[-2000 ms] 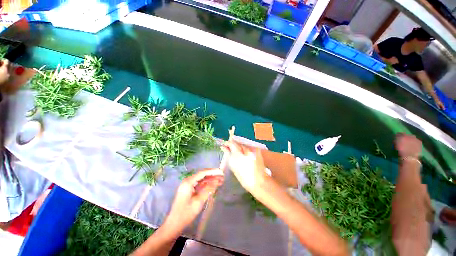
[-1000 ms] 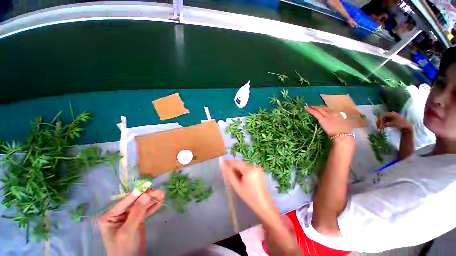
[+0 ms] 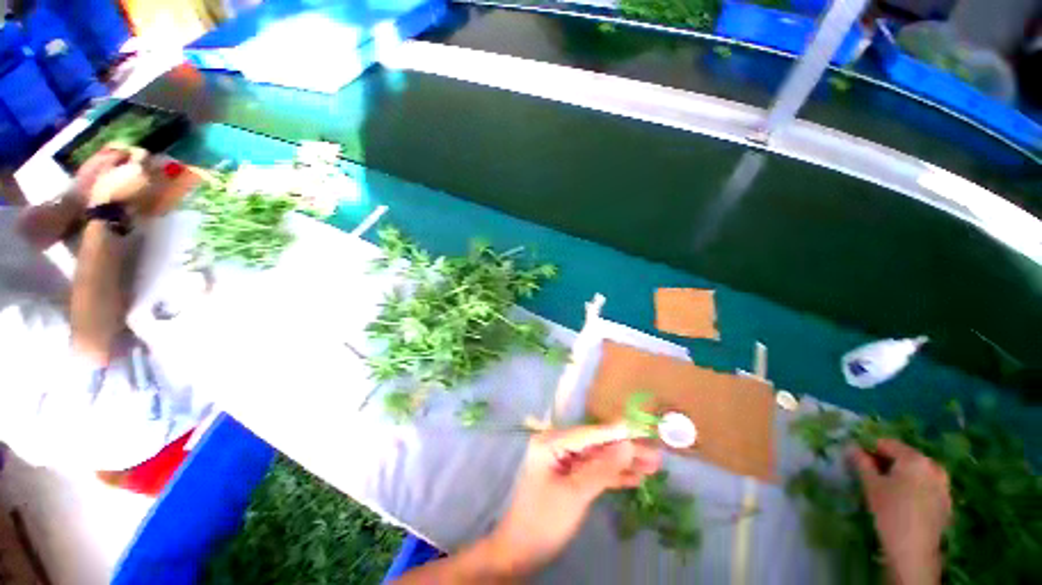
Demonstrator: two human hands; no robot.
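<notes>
My left hand (image 3: 577, 474) pinches a small green leaf sprig (image 3: 640, 414) at the fingertips, just left of the white glue cup (image 3: 676, 430) on the cardboard pad (image 3: 740, 425). A thin stalk shows left of the fingers. My right hand (image 3: 906, 503) is at the left side of the right-hand leaf pile (image 3: 994, 486), with bent fingers among the leaves; whether it grips a sprig cannot be told. A small leaf cluster (image 3: 660, 512) lies below the pad, by my left hand.
The branch pile (image 3: 457, 320) lies left of the pad. A cardboard scrap (image 3: 687, 312) and a glue bottle (image 3: 880, 361) lie beyond the pad. Another person's hands (image 3: 114, 183) work at the far left. A blue crate edge (image 3: 200, 503) and foliage are below the bench.
The view has swung left. My left hand with the sprig has moved up beside the glue cup. My right hand has moved from below the pad's right corner to the right-hand pile.
</notes>
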